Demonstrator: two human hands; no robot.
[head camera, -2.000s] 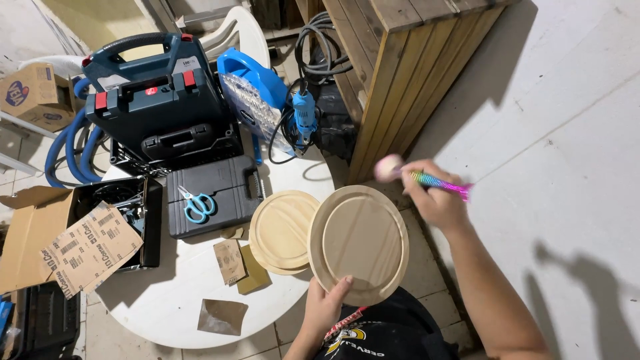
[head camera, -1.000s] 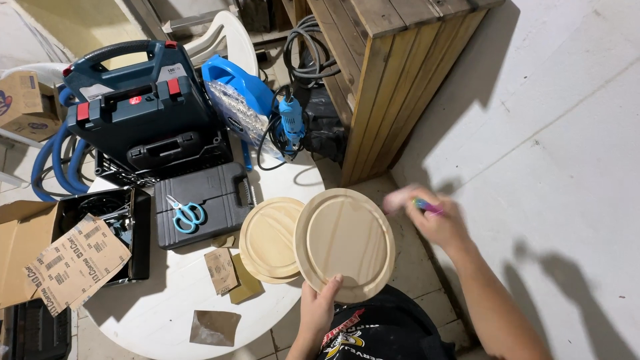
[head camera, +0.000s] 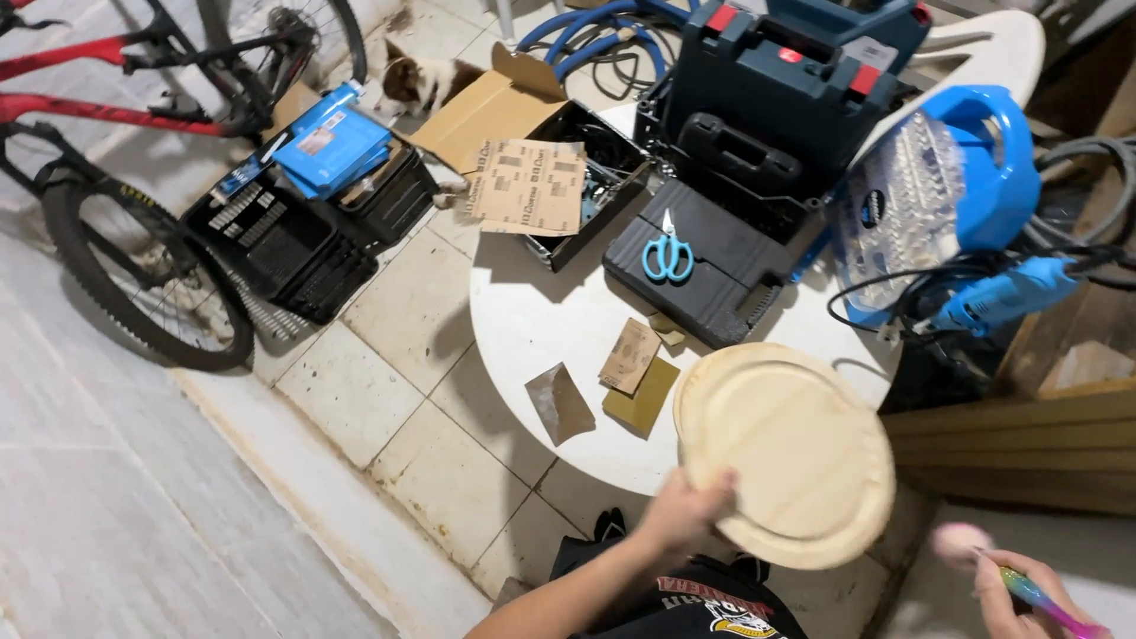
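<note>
My left hand (head camera: 688, 515) grips the lower left rim of a round wooden board (head camera: 794, 461) with a groove near its edge; thumb on top, fingers hidden beneath. Another round wooden board (head camera: 685, 399) shows only as a sliver behind its left edge. At the lower right my right hand (head camera: 1021, 590) holds a brush (head camera: 1029, 595) with a rainbow-coloured handle and soft pink-and-white bristles, apart from the board. Several pieces of sandpaper (head camera: 641, 399) lie on the white table (head camera: 515, 311), left of the boards. Scissors (head camera: 667, 253) with light blue handles rest on a black plastic case (head camera: 719, 293).
Behind stand a dark tool case (head camera: 772, 98), an open cardboard box (head camera: 497, 106) and a blue container (head camera: 994, 177). A corded blue rotary tool (head camera: 1012, 293) is at the right. A bicycle (head camera: 142, 257), black crates (head camera: 311, 257) and a cat (head camera: 417, 80) are at the left.
The view has swung far to the left, bringing the bicycle, crates and cat into sight. The held board now covers most of the other board. Both hands keep their hold.
</note>
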